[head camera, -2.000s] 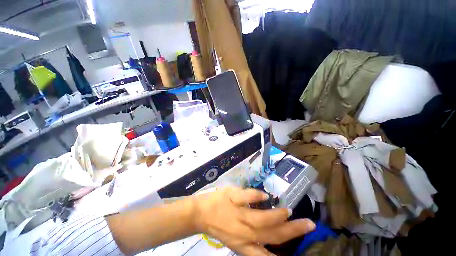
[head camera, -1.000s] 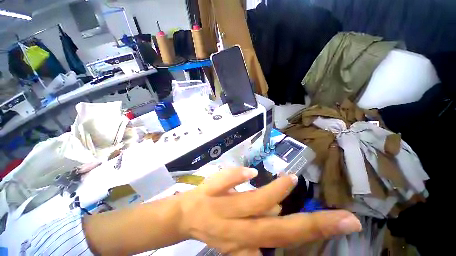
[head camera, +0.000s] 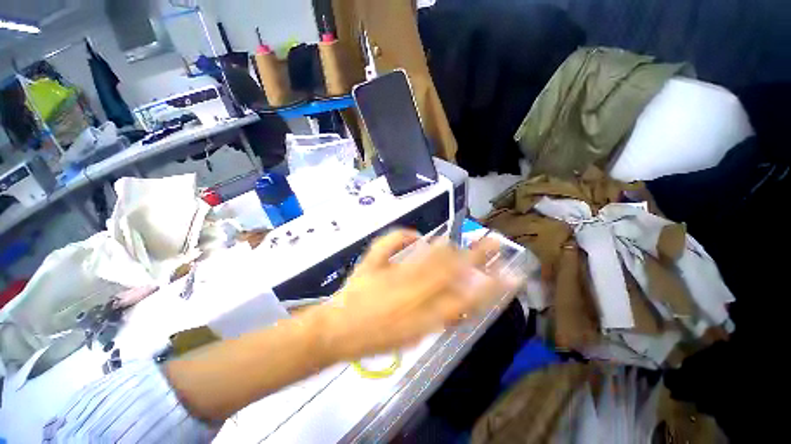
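Note:
My left hand (head camera: 416, 290) reaches in from the lower left in a striped sleeve. It is blurred, over the right part of the white sewing machine (head camera: 321, 227), and covers part of its front panel. Its fingers look apart, with nothing seen in them. My right hand is out of the picture. A yellow scissors handle loop (head camera: 375, 365) lies on the white table (head camera: 299, 406) below my left wrist. Brown and whitish cloth (head camera: 555, 406) lies at the bottom right, beside the table edge. The needle area is hidden behind my forearm.
A smartphone (head camera: 395, 132) leans on the machine head. A blue bottle (head camera: 278, 199) and off-white cloth (head camera: 156, 221) are behind the machine. Thread cones (head camera: 271, 76) stand further back. Tied brown and whitish strips (head camera: 611, 260) and olive cloth (head camera: 585, 108) are heaped at right.
My left hand has moved up over the machine's right end, and its spread fingers have drawn back from the right. The yellow loop and more brown cloth at bottom right now show.

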